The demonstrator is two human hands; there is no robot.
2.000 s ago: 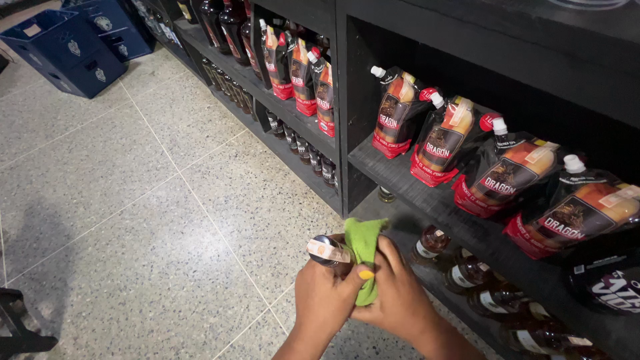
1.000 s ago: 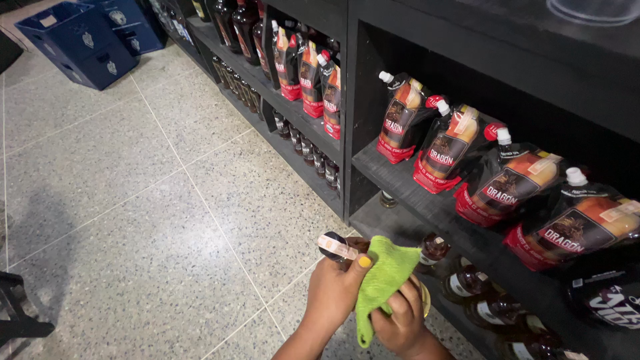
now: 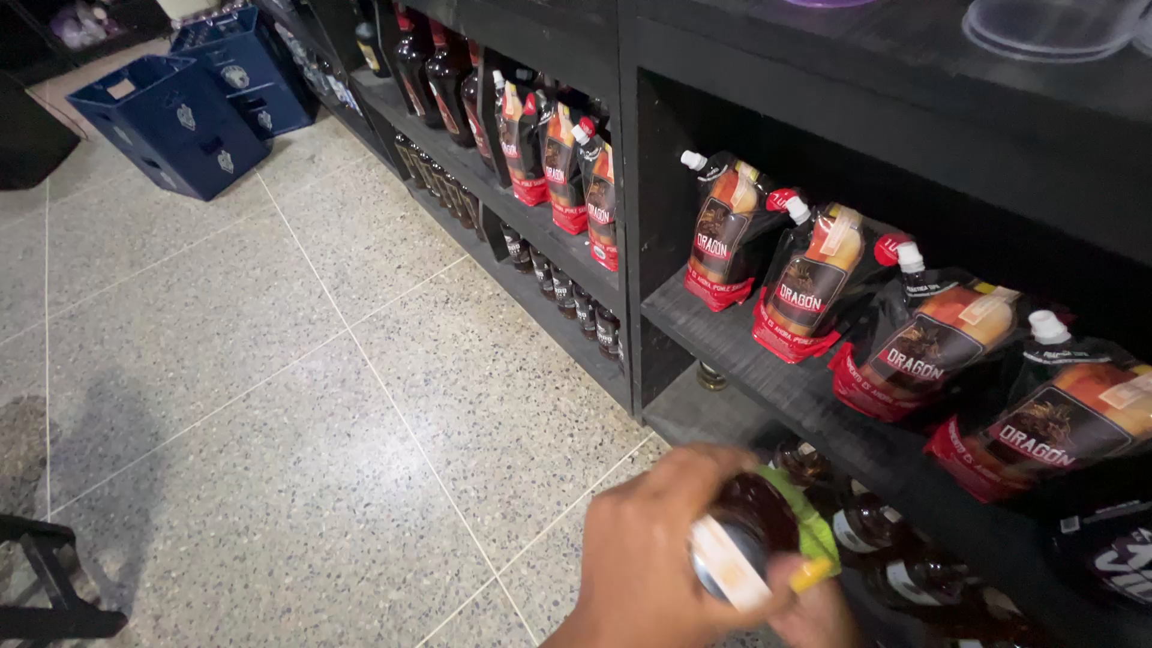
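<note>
My left hand (image 3: 643, 540) is wrapped around a dark glass bottle (image 3: 760, 504), whose capped top, with a pale paper strip over it, points toward the camera. A yellow nail shows beside the bottle. Partly hidden behind the bottle, my right hand (image 3: 823, 621) is low at its right side. The green cloth (image 3: 810, 522) lies against the bottle's far right side, and the right fingers on it are mostly hidden. Both hands are blurred, in front of the lower shelf.
Black shelving (image 3: 630, 216) holds Dragon spouted pouches (image 3: 810, 288) at the right, with bottles (image 3: 864, 522) below them. More pouches and large dark bottles (image 3: 450, 81) stand farther left. Blue plastic crates (image 3: 171, 126) rest on the speckled floor (image 3: 270, 378). A black stool-like frame (image 3: 54, 576) is at lower left.
The left hand has shifted around the bottle, and the bottle's capped end now faces the camera more. The green cloth, spread in front a second ago, is now mostly behind the bottle.
</note>
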